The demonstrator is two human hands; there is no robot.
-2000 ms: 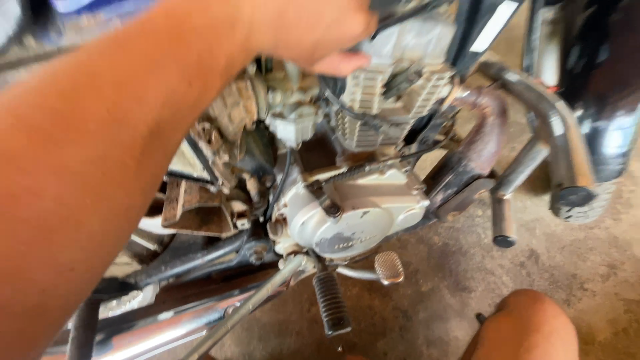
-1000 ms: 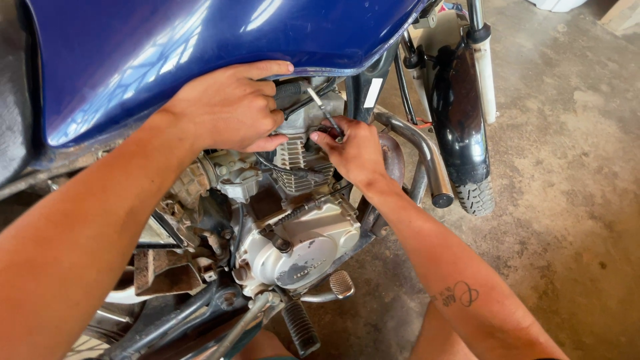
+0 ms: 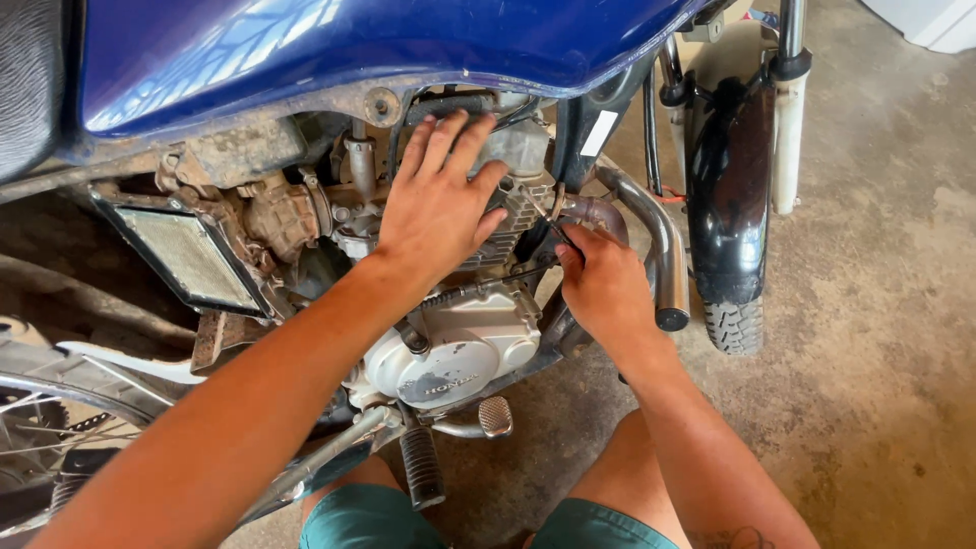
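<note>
My left hand (image 3: pixel 446 187) lies spread over the upper engine of a motorcycle, fingertips by a black ribbed hose (image 3: pixel 450 107) under the blue fuel tank (image 3: pixel 343 46). In my right hand (image 3: pixel 606 278) is a thin metal tool (image 3: pixel 543 207) with a dark handle, its kind unclear. Its tip points up and left at the finned engine cylinder (image 3: pixel 496 244), near a cable; whether they touch cannot be told. Below both hands sits the silver engine side cover (image 3: pixel 446 358), its paint worn. The air filter element (image 3: pixel 187 255) shows in its frame at the left.
A chrome crash bar (image 3: pixel 663 252) curves just right of my right hand. Beyond it stand the front wheel's black fender (image 3: pixel 728 191) and tire (image 3: pixel 733 328). A brake pedal (image 3: pixel 496 417) and a rubber footpeg (image 3: pixel 422 465) stick out near my knees, above the concrete floor (image 3: pixel 862 366).
A second ago my left hand rested at the tank's lower edge; now it is spread lower, over the engine. My right hand still holds the thin tool, now a little lower by the cylinder.
</note>
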